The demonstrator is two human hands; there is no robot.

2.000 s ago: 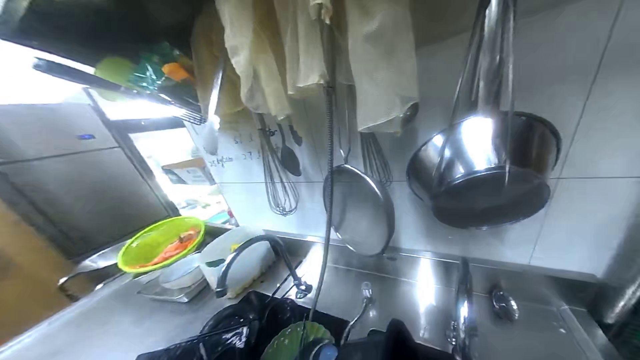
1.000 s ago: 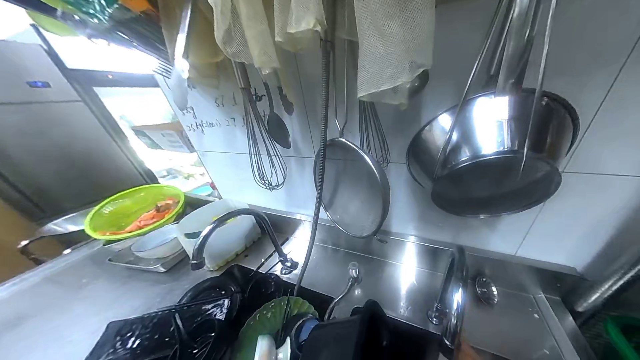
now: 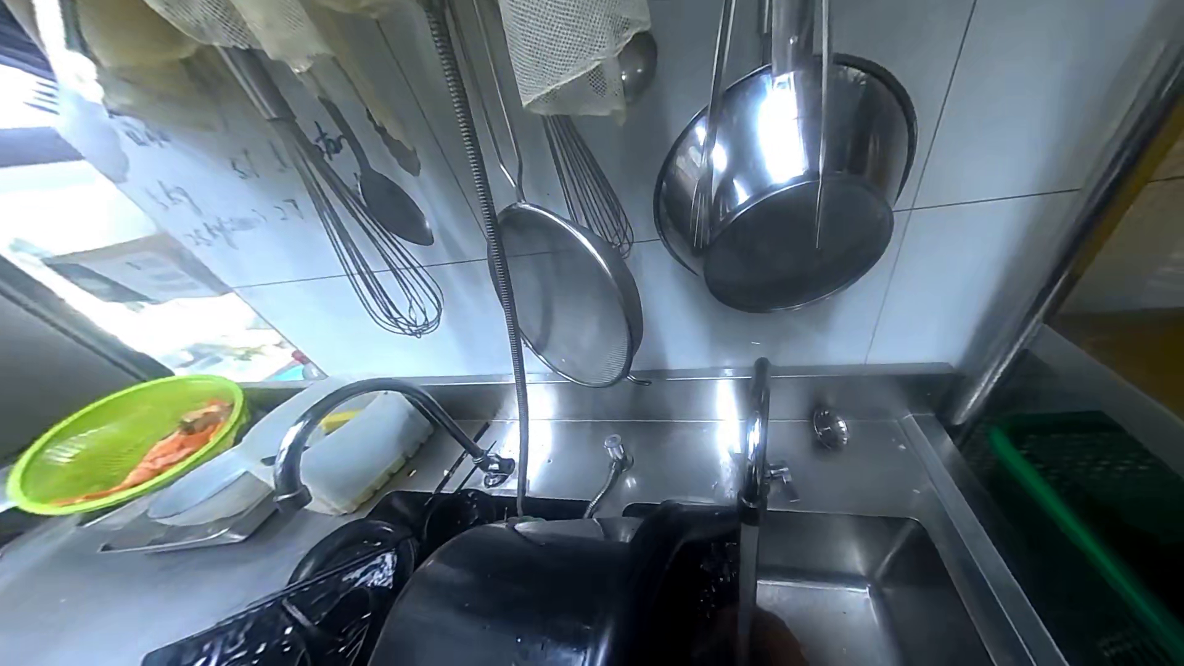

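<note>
A large wet black container (image 3: 518, 592), seemingly plastic, rises over the sink at the bottom centre. What seems to be part of my right hand (image 3: 777, 638) shows dimly at the bottom edge, beside the container's right side and near the water falling from the right faucet (image 3: 758, 435). Its fingers cannot be made out. My left hand is not in view. Left of the container lie black wet wares, among them a black basket or tray (image 3: 314, 615). A second curved faucet (image 3: 379, 393) arches over the counter on the left.
A green colander (image 3: 83, 453) with orange food stands left, beside a translucent white container (image 3: 365, 453). Over the sink hang a steel pot (image 3: 795, 203), a round sieve (image 3: 573, 296), whisks (image 3: 379, 268) and a flexible hose (image 3: 495, 240). A green crate (image 3: 1091, 527) is at right.
The large black container now covers the middle of the sink, where a green dish and a pale object showed before. Water now falls from the right faucet. The view has shifted.
</note>
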